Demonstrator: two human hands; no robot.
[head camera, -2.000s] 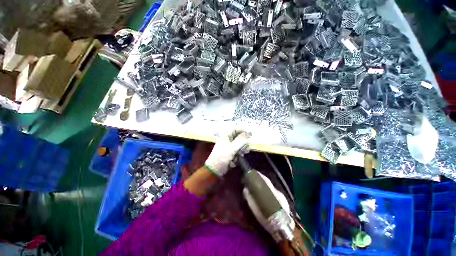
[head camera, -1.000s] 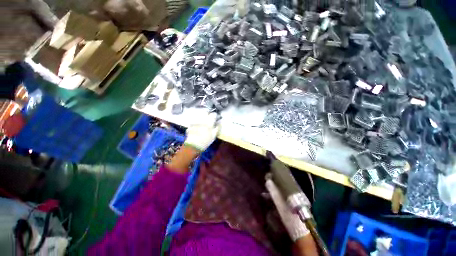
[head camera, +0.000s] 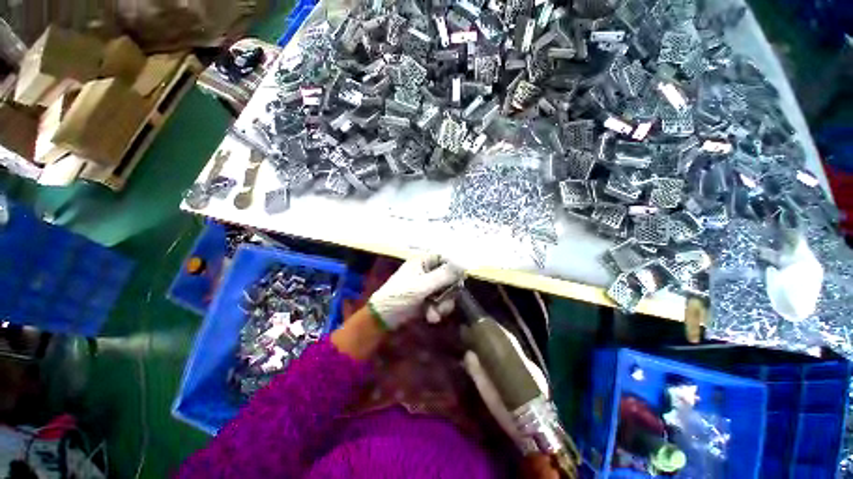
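My left hand (head camera: 412, 290), in a white knit glove, holds a small metal housing (head camera: 447, 292) over my lap just below the table edge; the fingers hide most of it. My right hand (head camera: 496, 398), also gloved, is closed around the olive-grey air screwdriver (head camera: 510, 370). Its dark nose points up and left and meets or nearly meets the housing. A loose pile of thin silver screws (head camera: 500, 201) lies near the table's edge. A large heap of metal housings (head camera: 412, 94) covers the table behind it.
A blue parts crate (head camera: 201, 374) with metal pieces stands at left below the table's pale wooden edge (head camera: 552, 282). Another blue crate (head camera: 687, 365) stands at lower right. A clear sheet of fasteners (head camera: 739, 290) with a white oval item lies at right. Cartons (head camera: 103, 117) sit on a pallet at upper left.
One second ago my left hand was at the table edge above the left crate. It has moved right to the tool's nose and holds a housing. The view has shifted.
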